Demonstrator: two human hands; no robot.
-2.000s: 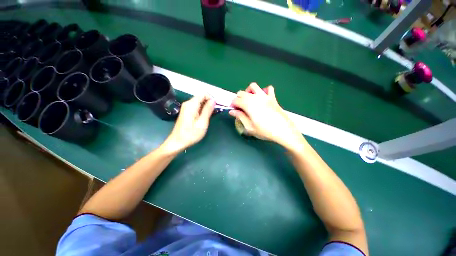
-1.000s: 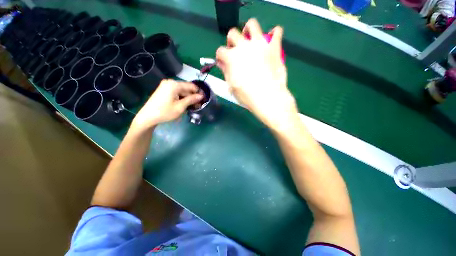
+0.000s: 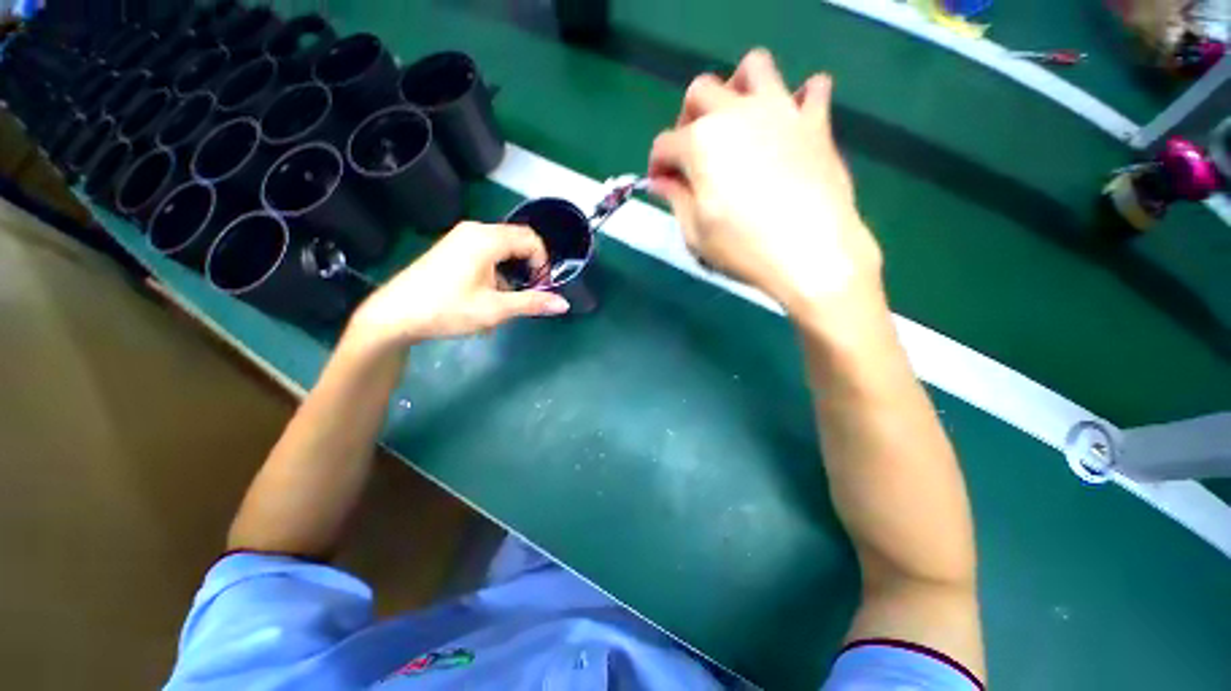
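Note:
My left hand [image 3: 452, 286] holds a black housing [image 3: 556, 216] at its near left side, thumb outside and fingers at the rim. The housing's open mouth faces up, above the green worktop [image 3: 594, 446]. My right hand [image 3: 776, 182] is raised to the right of the housing, back of the hand to the camera, fingers curled. Dark and pale lead wires [image 3: 618, 197] run from its fingertips to the housing's rim. The motor unit in my right hand is hidden behind the hand.
Rows of black housings [image 3: 300, 176] stand at the left. A white rail [image 3: 945, 367] separates worktop from green belt [image 3: 972, 230]. Another magenta-topped unit [image 3: 1185, 170] lies at the right. A dark housing [image 3: 582, 19] is at the top edge. A grey post [image 3: 1174, 448] joins the rail at right.
My left hand has moved from the wires to the housing. My right hand has risen away from the rail, then shifted slightly right. The magenta end seen a second ago is now hidden.

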